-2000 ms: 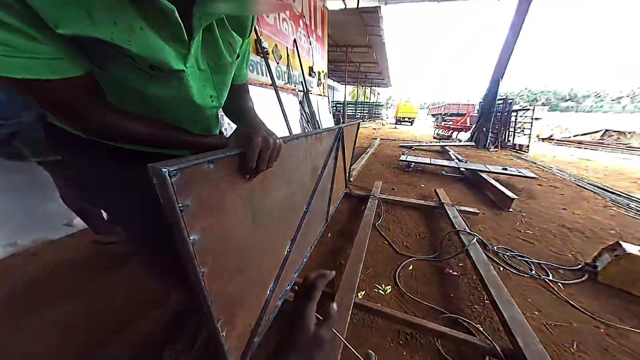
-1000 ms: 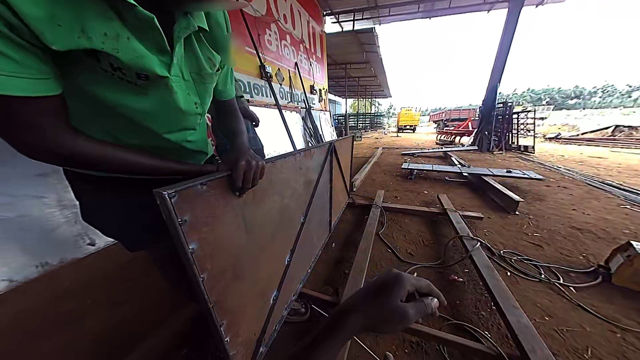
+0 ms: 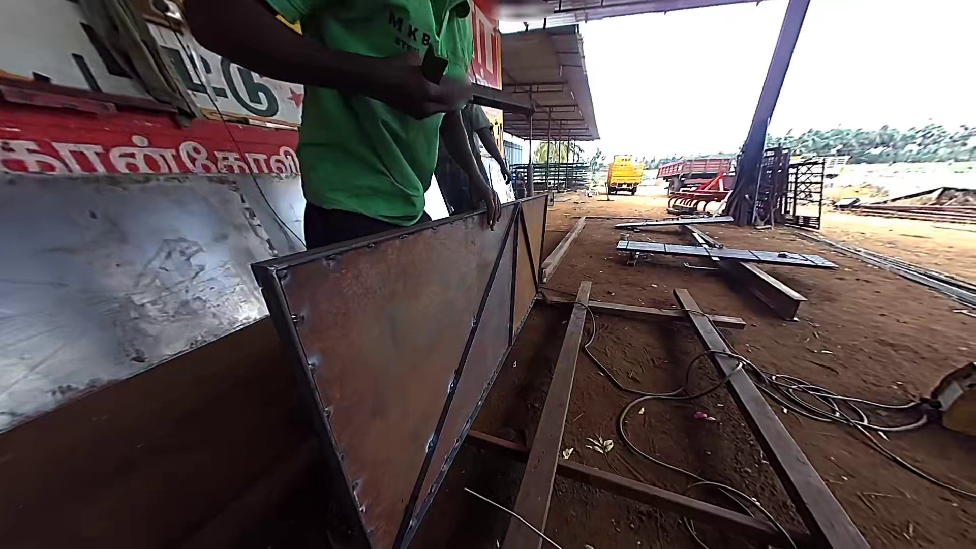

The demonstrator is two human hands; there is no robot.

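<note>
Neither my left hand nor my right hand is in view. A framed rusty sheet-metal panel (image 3: 381,320) stands on edge, with weld spots along its dark steel frame and diagonal braces. Behind it stands a co-worker in a green shirt (image 3: 366,160). One hand of the co-worker (image 3: 488,204) rests over the panel's top edge; the other (image 3: 431,91), partly blurred, is raised around a dark metal bar or tool (image 3: 499,99). To the panel's right, long steel beams (image 3: 557,412) lie over crosswise bars (image 3: 648,492) on the soil.
A cable (image 3: 648,396) loops across the beams toward a yellowish machine (image 3: 959,404) at right. A thin pale rod (image 3: 511,518) lies low in front. Further off are a slatted metal strip (image 3: 724,254), a heavy beam (image 3: 762,290) and a slanted post (image 3: 770,107). Another person stands behind the co-worker.
My hand, seen low in both earlier frames, has left the view. The co-worker now has one hand raised with the dark metal piece. The view has shifted toward the left.
</note>
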